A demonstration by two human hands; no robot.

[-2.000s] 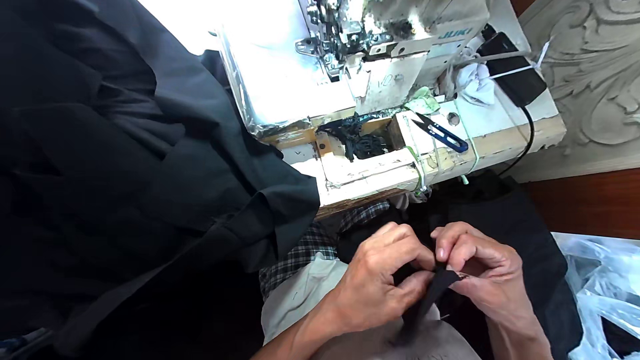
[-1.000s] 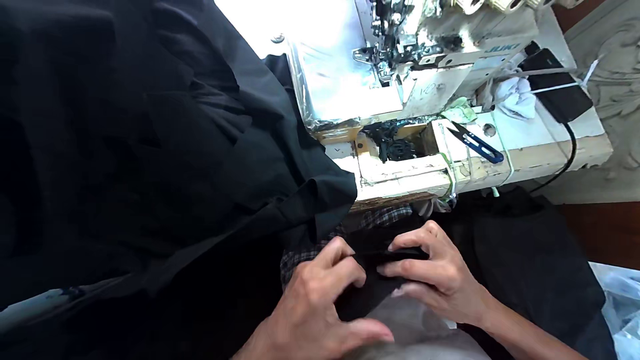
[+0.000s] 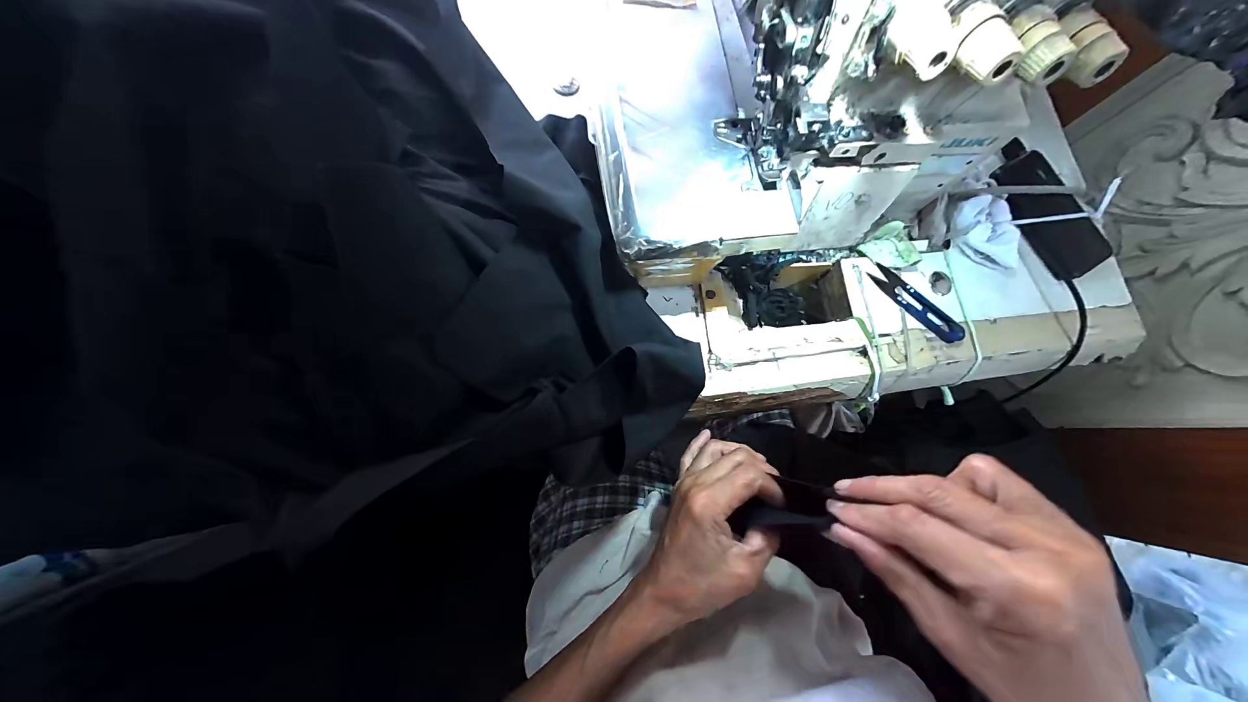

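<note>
Between my two hands, above my lap, a strip of black fabric (image 3: pixel 795 519) is stretched. My left hand (image 3: pixel 717 531) grips its left end with curled fingers and thumb. The fingertips of my right hand (image 3: pixel 985 556) pinch the other end. To the left, a large heap of black cloth (image 3: pixel 322 253) covers much of the view and hangs over the table edge. A Juki sewing machine (image 3: pixel 877 127) stands above and beyond my hands, near none of the cloth I hold.
Blue-handled thread snips (image 3: pixel 916 304) lie on the worn table edge (image 3: pixel 1033 341). Beside them, a recess holds black scraps (image 3: pixel 775 292). A black box with a cable (image 3: pixel 1053 214) sits further right. A clear plastic bag (image 3: pixel 1185 604) is at lower right.
My hands, close together two seconds ago, are now further apart with the black strip between them. My right hand has moved right since one second ago. The view has shifted.
</note>
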